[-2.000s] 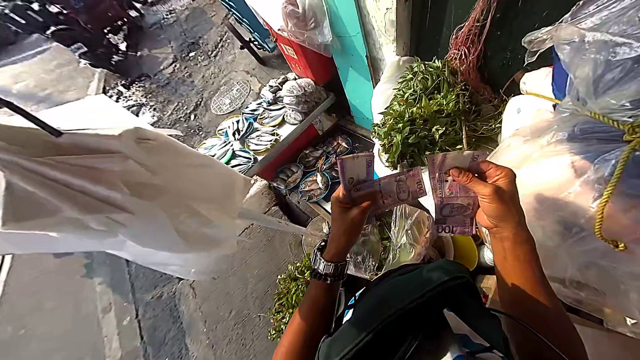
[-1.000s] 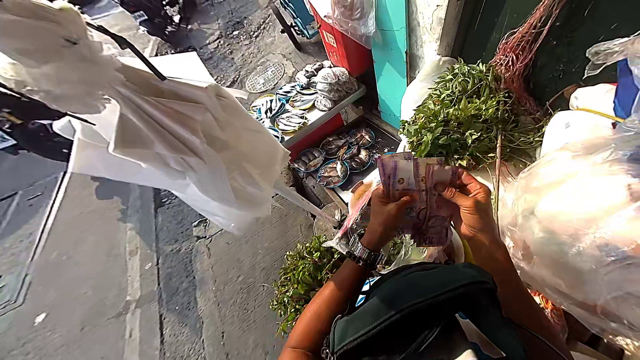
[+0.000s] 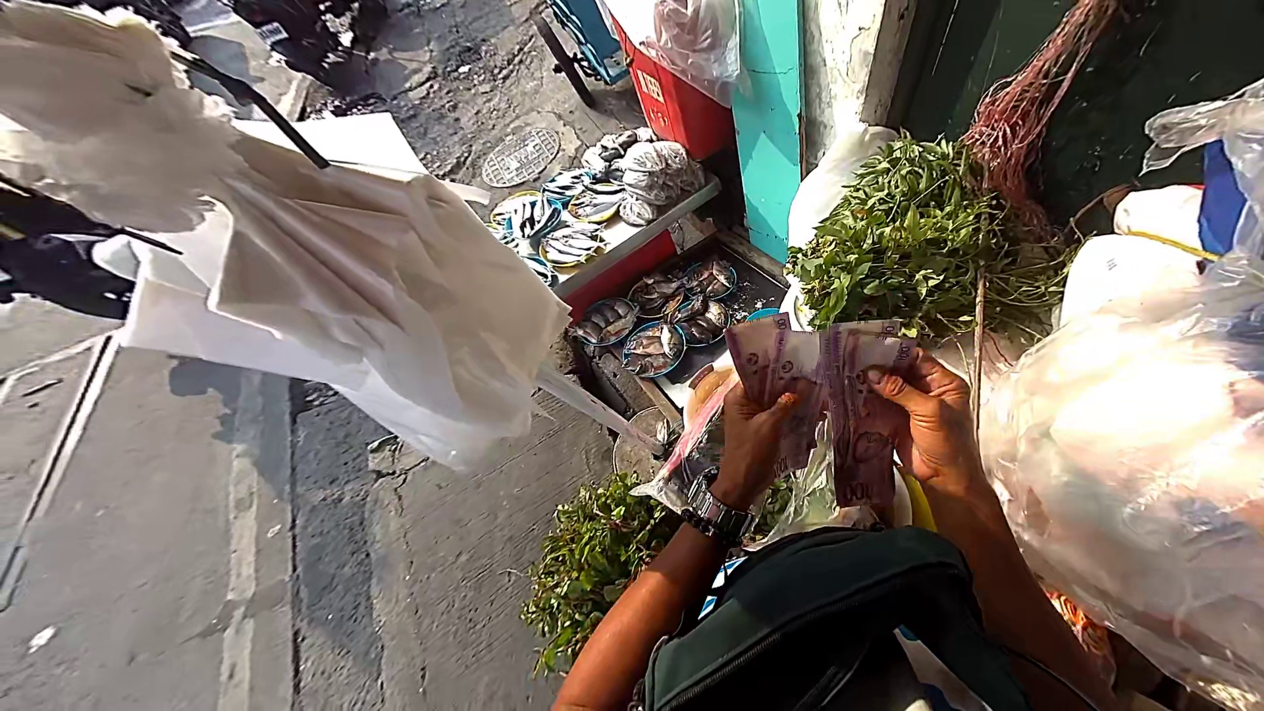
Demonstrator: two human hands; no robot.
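Purple banknotes (image 3: 857, 434) are spread between my two hands in front of my chest. My left hand (image 3: 755, 439), with a metal-banded wristwatch (image 3: 719, 512) on its wrist, grips the notes on the left side. My right hand (image 3: 926, 415) pinches the notes on the right, its thumb lying across their face. Below my hands a dark zippered bag (image 3: 810, 617) rests against my body. Just beyond the notes lies a heap of leafy greens (image 3: 889, 237).
Fish on plates (image 3: 573, 219) cover a stall table, with more fish in round dishes (image 3: 654, 346) lower down. A white cloth sheet (image 3: 365, 286) hangs at left. Large plastic bags (image 3: 1136, 415) bulge at right. Another leafy bunch (image 3: 602, 563) sits by my left forearm, beside the pavement (image 3: 434, 563).
The notes were apart between my hands two seconds ago, were close together one second ago, and now are fanned side by side. Both hands have kept hold of notes.
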